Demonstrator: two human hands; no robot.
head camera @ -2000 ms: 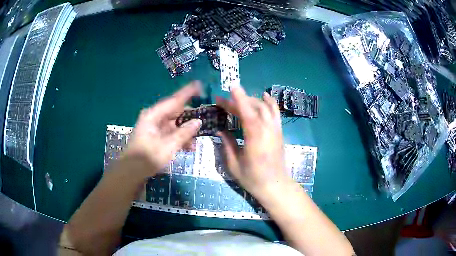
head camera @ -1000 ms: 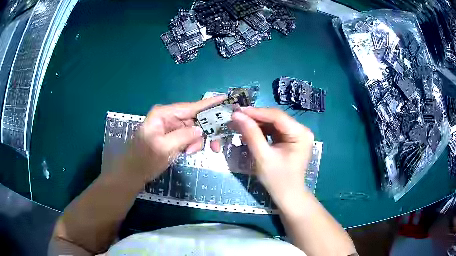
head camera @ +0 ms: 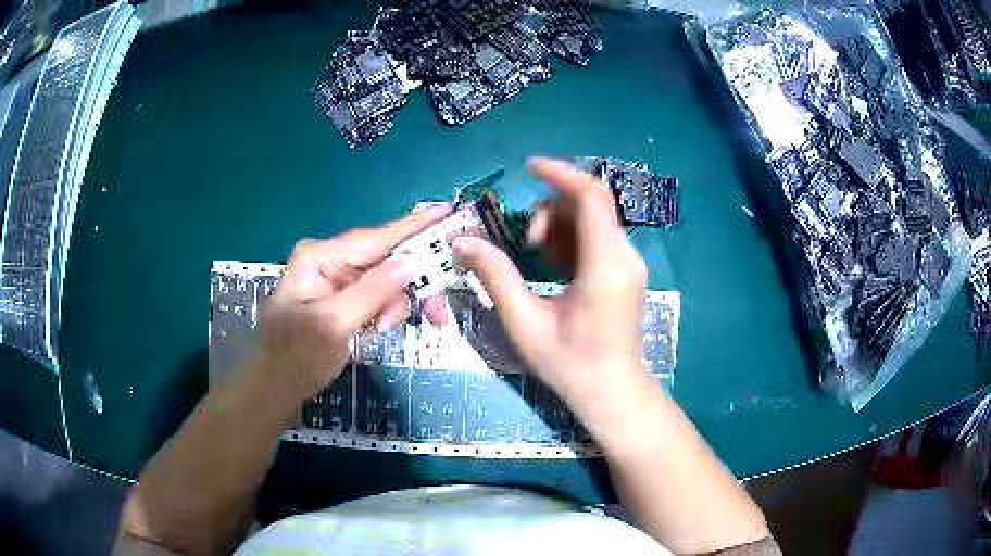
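My left hand (head camera: 326, 304) grips a small circuit board (head camera: 435, 255) by its left side, its pale face with small dark holes turned up. My right hand (head camera: 576, 282) is at the board's right side. Its thumb lies near or on the pale face and its index finger is raised, slightly blurred. A thin greenish, see-through shape shows beyond the board; I cannot tell what it is. Under both hands lies a die-cut film sheet (head camera: 424, 402) with a grid of cells and punched pale edges, partly hidden by the hands.
A loose board pile (head camera: 467, 54) lies at the far side. A short row of boards (head camera: 650, 196) lies right of centre, partly behind my right hand. A large clear bag of boards (head camera: 858, 196) is at right. A spare sheet stack (head camera: 54, 185) stands far left.
Since one second ago the board has tilted a little further and shifted slightly left. My right index finger has lifted off it and extended. Two seconds ago a dark face showed between blurred hands.
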